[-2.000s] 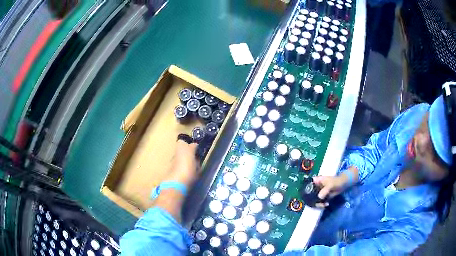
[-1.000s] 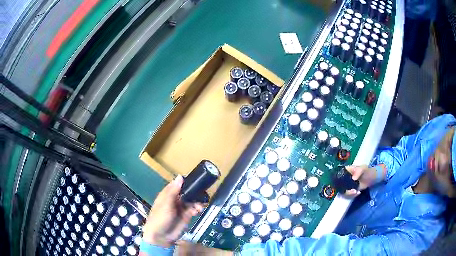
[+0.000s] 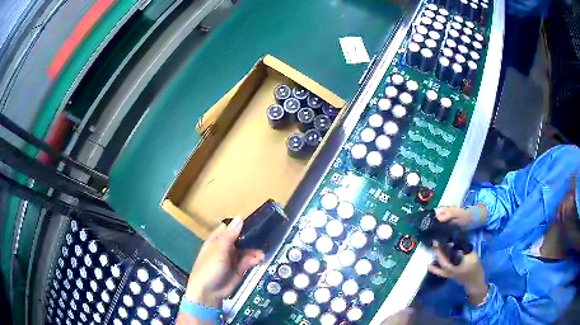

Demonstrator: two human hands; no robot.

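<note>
My left hand (image 3: pixel 219 263), with a light blue wrist band, grips at least one black cylindrical capacitor (image 3: pixel 262 226), tilted over the near end of the cardboard box (image 3: pixel 245 152). Whether more capacitors lie behind the fingers is hidden. Several dark capacitors (image 3: pixel 305 115) stand grouped in the box's far right corner. Right of the box, a green circuit board (image 3: pixel 416 149) carries rows of pale-topped capacitors, bare printed outlines and toroidal inductors (image 3: pixel 406 243). A blurred patch of skin (image 3: pixel 398 318) is cut off at the bottom edge; it may be my right hand, but I cannot tell.
Across the metal rail (image 3: pixel 469 168), a person in a blue smock (image 3: pixel 521 222) holds dark capacitors over the board edge with both hands. A tray of pale-topped capacitors (image 3: pixel 86 266) is at lower left. A white paper slip (image 3: pixel 354 50) lies on the green surface (image 3: pixel 172 108).
My left hand has left the box's capacitor group and come back with a capacitor in it. The other person's second hand now shows beside the first. The view has shifted.
</note>
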